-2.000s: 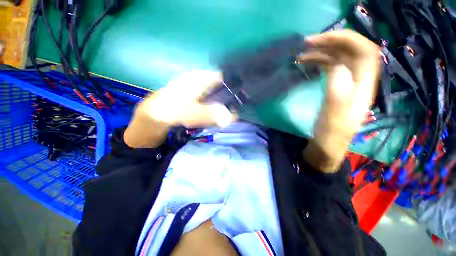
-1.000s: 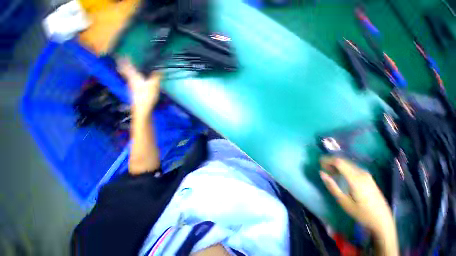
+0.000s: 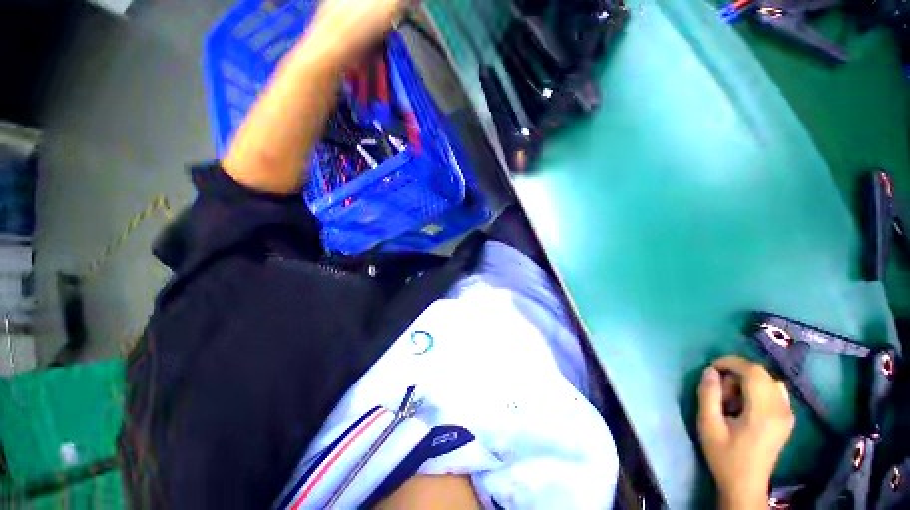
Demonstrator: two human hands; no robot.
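Observation:
My left hand (image 3: 364,15) is blurred and partly cut off by the top edge, above the blue basket near the bench edge; whether it holds anything cannot be told. Black battery clamps (image 3: 544,75) lie grouped on the green mat to its right. My right hand (image 3: 743,413) is loosely curled over the mat at lower right, with a gap between thumb and fingers and nothing visible in it. A V-shaped black clamp (image 3: 818,342) with a copper-ringed pivot lies just beside it. More clamps (image 3: 858,453) lie at the right edge, partly cut off.
The blue basket (image 3: 384,204) stands beside the bench, holding dark leads with red parts. The green bench mat (image 3: 688,209) runs diagonally. Another clamp (image 3: 798,30) lies at top right. A green surface (image 3: 60,423) is at lower left, on the grey floor side.
The view has turned left, bringing the basket to the upper middle. My left hand has moved to the top edge. My right hand is now curled beside a clamp at lower right.

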